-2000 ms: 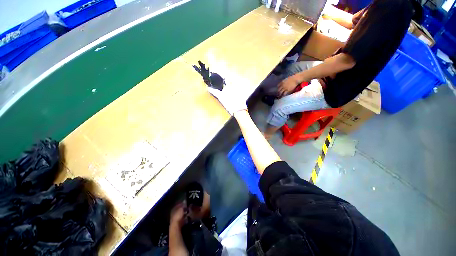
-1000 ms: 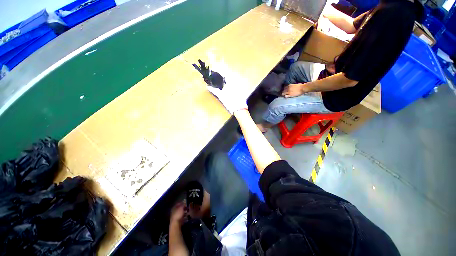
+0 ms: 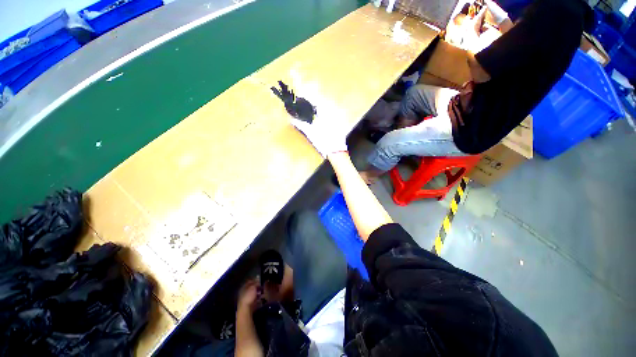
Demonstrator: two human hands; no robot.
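Observation:
My right hand (image 3: pixel 319 134), in a white glove, reaches over the tan bench (image 3: pixel 230 150) with its fingers at a small black piece (image 3: pixel 300 107). The piece has ragged, finger-like ends pointing up and left. Glare hides most of the glove's fingers, but they appear to hold the piece. My left hand (image 3: pixel 249 294) is bare and low by my lap, small and dark; its fingers cannot be made out well. A large glossy pile of black pieces (image 3: pixel 77 296) lies at the bench's near left end.
A pale speckled card (image 3: pixel 190 233) lies on the bench. The green belt (image 3: pixel 139 104) runs behind it. A blue bin (image 3: pixel 343 226) stands under the bench by my legs. At the right a person in black (image 3: pixel 519 77) sits on a red stool (image 3: pixel 432 178), near a carton and a large blue bin.
My right hand and the black piece have barely moved. The seated person has leaned forward, with an arm raised from the lap. Small specks on the belt have shifted down and left.

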